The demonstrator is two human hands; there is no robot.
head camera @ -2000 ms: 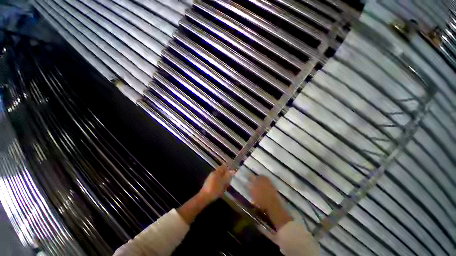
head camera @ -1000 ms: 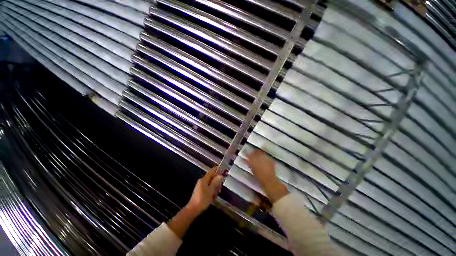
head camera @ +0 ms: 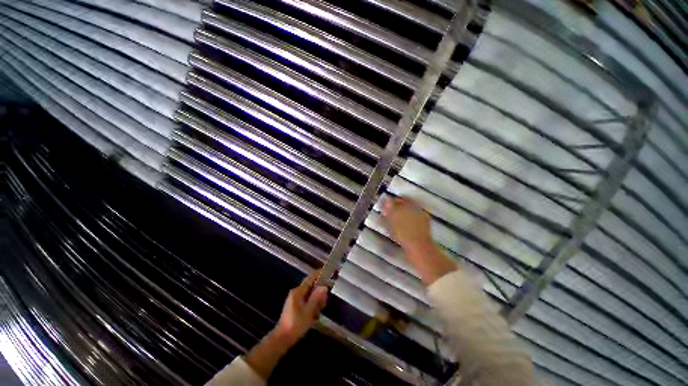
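A flat grey metal frame (head camera: 379, 175) lies over the bar bed, its near side along the border between bare shiny bars (head camera: 302, 98) and the white covering (head camera: 483, 173). My left hand (head camera: 302, 305) grips the frame's lower left corner at the bed's near edge. My right hand (head camera: 406, 220) is on the white covering just right of that frame side. It is slightly blurred, with fingers bent; whether it holds anything cannot be told. Zigzag lines show inside the frame's far side.
Another white-covered area (head camera: 98, 68) lies at the upper left. A dark gap separates the bed from a neighbouring rack of dark shiny bars (head camera: 98, 279) at the lower left. A yellowish item (head camera: 371, 326) shows below the bed's edge.
My right hand has moved up along the frame side over the white covering. My left hand stays at the frame's corner. The view has shifted, with the bare bars now further left.
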